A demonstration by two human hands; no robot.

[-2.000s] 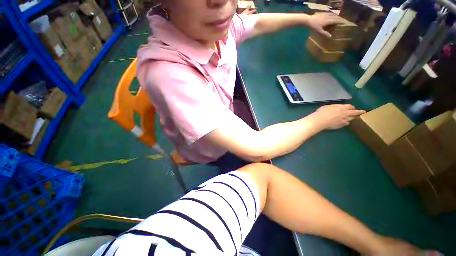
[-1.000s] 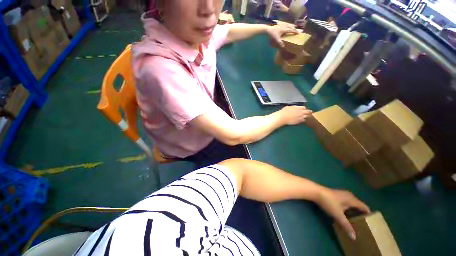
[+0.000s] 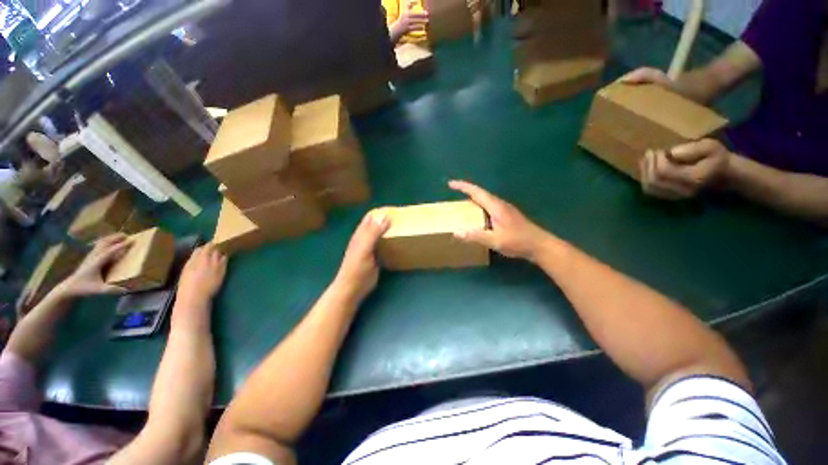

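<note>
A small brown carton (image 3: 434,238) lies in front of me on the green bench, or just above it; I cannot tell which. My left hand (image 3: 365,250) holds its left end, with the thumb on the top edge. My right hand (image 3: 504,225) is at its right end, with the thumb near the front top corner and the index finger raised off the box. The palm side of both hands is hidden. The carton looks closed.
Similar cartons (image 3: 250,136) are stacked left of centre. At left, a neighbour in pink holds a carton (image 3: 145,259) over the scale (image 3: 136,318). At right, a person in purple holds a larger carton (image 3: 645,127). Another carton (image 3: 561,80) stands farther back.
The view has swung right. Earlier, one of my arms reached out and its hand took hold of a carton; now both hands hold a carton. The neighbour's scale, bare before, has a carton over it.
</note>
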